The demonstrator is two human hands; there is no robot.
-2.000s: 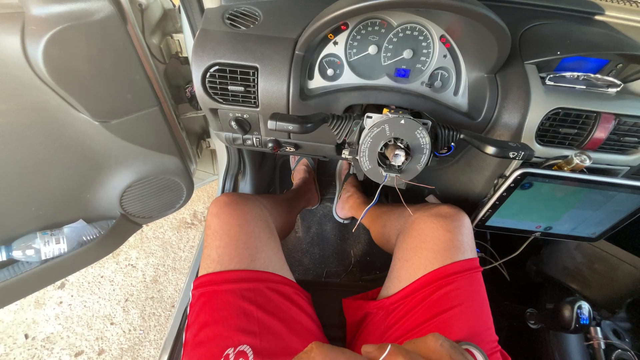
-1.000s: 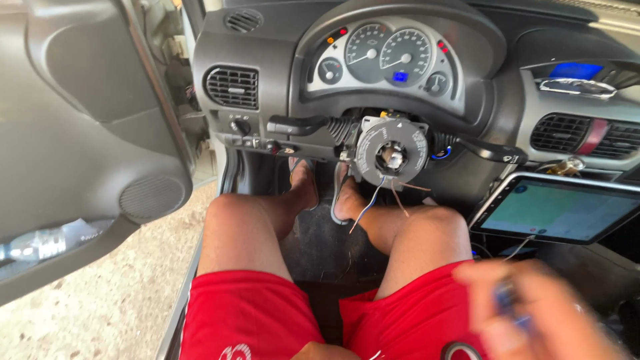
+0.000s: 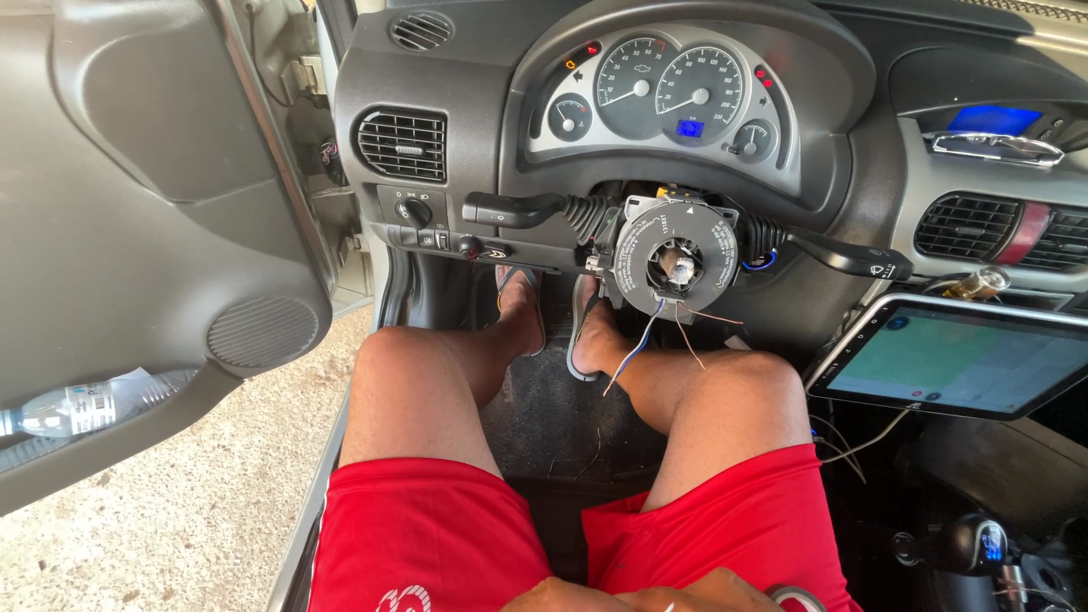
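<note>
At the bottom edge, my left hand [image 3: 557,597] and my right hand [image 3: 722,590] lie close together over my lap, mostly cut off by the frame. What they hold is hidden. A ring-shaped thing [image 3: 797,598], perhaps a tape roll, sits beside my right hand on the red shorts [image 3: 748,527]. Ahead, the round clock spring [image 3: 677,259] is exposed on the steering column, with no steering wheel on it. Loose wires [image 3: 633,357], blue, white and copper-coloured, hang from its lower side. The left column stalk [image 3: 514,209] and right column stalk [image 3: 850,253] flank it.
The instrument cluster [image 3: 671,93] is lit behind the column. To the right are a tablet-like screen [image 3: 960,353] with a white cable, and a gear knob [image 3: 973,544]. The open door [image 3: 144,255] at left holds a plastic bottle [image 3: 85,408] in its pocket.
One second ago my right hand was raised over the right thigh, blurred, with a small blue thing at its fingers. It has come back down to the lap beside my left hand.
</note>
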